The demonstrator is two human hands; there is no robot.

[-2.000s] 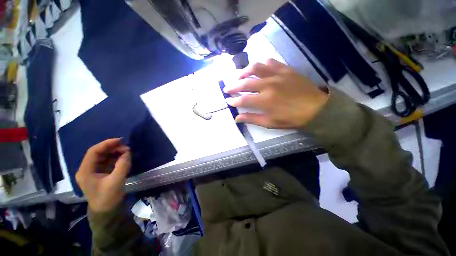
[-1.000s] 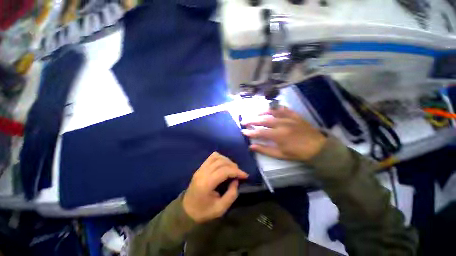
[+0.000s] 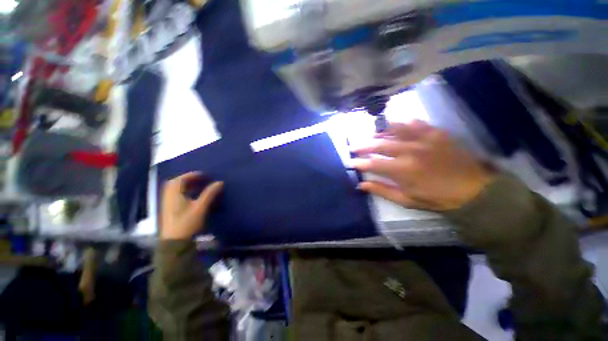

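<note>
A large navy cut panel (image 3: 287,190) lies flat left of the needle, its right edge near the lit presser foot (image 3: 381,123). A white gap shows between it and the navy cloth behind. My left hand (image 3: 183,206) is at the panel's left edge, fingers curled, thumb and forefinger apart, with no cloth seen between them. My right hand (image 3: 423,170) lies palm down right of the foot, fingers spread. Its fingertips touch a narrow dark strip (image 3: 351,150), mostly hidden, with a pale end by the front edge. The image is blurred.
The white machine head (image 3: 360,63) with a blue stripe stands above. Navy strips (image 3: 497,110) lie to the right, with blurred dark shears (image 3: 590,156) beyond. A long navy bundle (image 3: 137,150) is at the left, and a grey bundle with a red band (image 3: 60,163) farther left.
The large panel now lies spread beside the foot, where white table showed earlier. My left hand went right, then back left to the panel's left edge. My right hand stays by the foot. The view has shifted.
</note>
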